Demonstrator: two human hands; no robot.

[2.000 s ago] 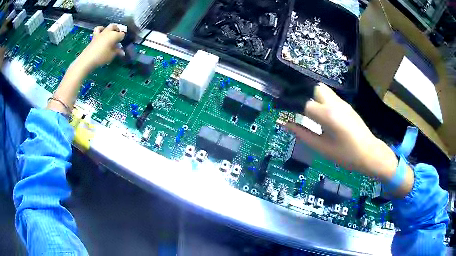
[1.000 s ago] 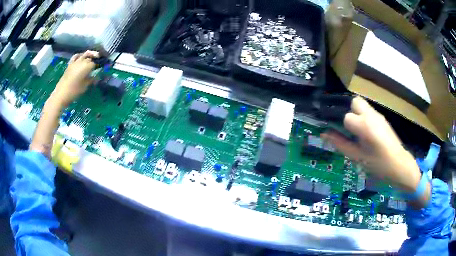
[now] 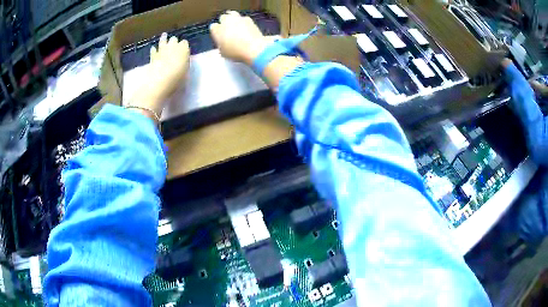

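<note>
An open brown component carton (image 3: 228, 142) stands in front of me. It holds a white slab (image 3: 210, 84) and rows of dark parts (image 3: 135, 55) behind it. My left hand (image 3: 167, 67) is over the carton's left part, at the slab and the dark rows. My right hand (image 3: 237, 37) is at the far dark row, right of my left hand. The fingertips of both hands meet the dark rows, and I cannot tell whether they grip a part.
Green circuit boards (image 3: 198, 240) with white and dark blocks lie below the carton. A tray of white and black parts (image 3: 393, 39) stands at the right. A bin with loose metal parts (image 3: 66, 150) is at the left. Another person's blue sleeve (image 3: 526, 105) is at the right edge.
The view has swung right to the carton. Both hands have moved from over the boards up into the carton.
</note>
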